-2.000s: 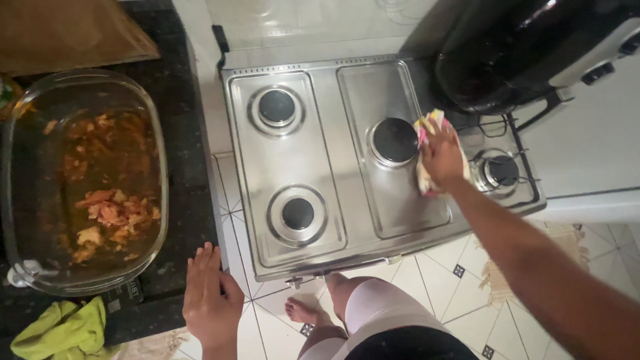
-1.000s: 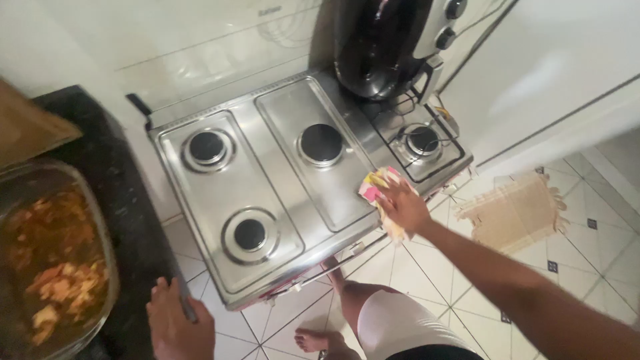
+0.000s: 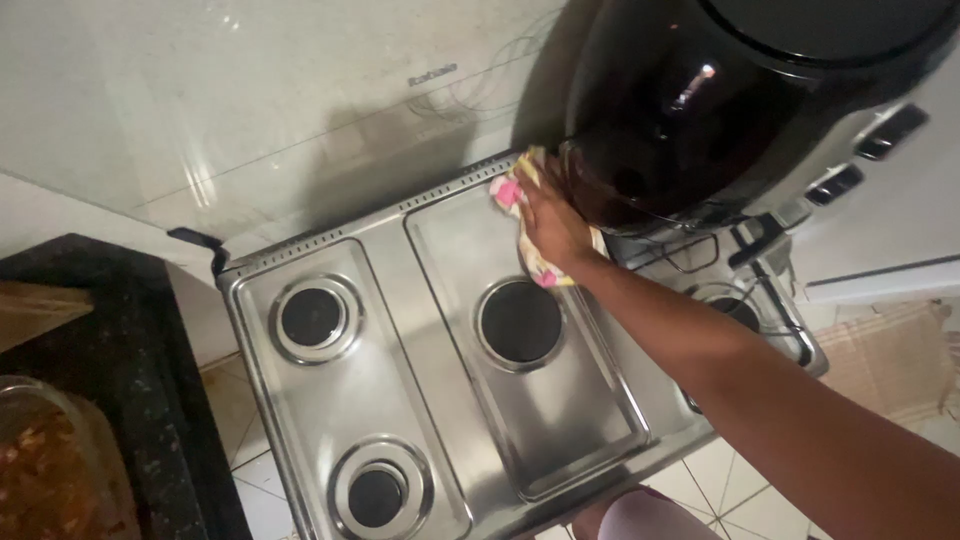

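My right hand (image 3: 553,221) presses a patterned cloth (image 3: 534,251), white with pink and yellow, onto the back of the stainless steel stovetop (image 3: 431,330). The cloth lies behind the middle burner (image 3: 520,320), close to the vented rear edge. Just right of my fingers stands a glossy black air fryer (image 3: 675,112). Two more burners with black caps show on the left side, the rear one (image 3: 310,316) and the front one (image 3: 376,498). Another burner, on the right, is partly hidden by my forearm. My left hand is outside the view.
A glass dish of food (image 3: 52,465) sits on the dark stone counter (image 3: 150,360) at the left. Behind the stove rises its raised glass lid (image 3: 300,112). A wire pan grate (image 3: 682,255) is beneath the air fryer's front. A woven mat (image 3: 885,360) lies on the tiled floor at right.
My right hand has moved the cloth from the stovetop's front edge to its back, beside the air fryer. My left hand, seen near the counter before, has left the view. The view has moved closer.
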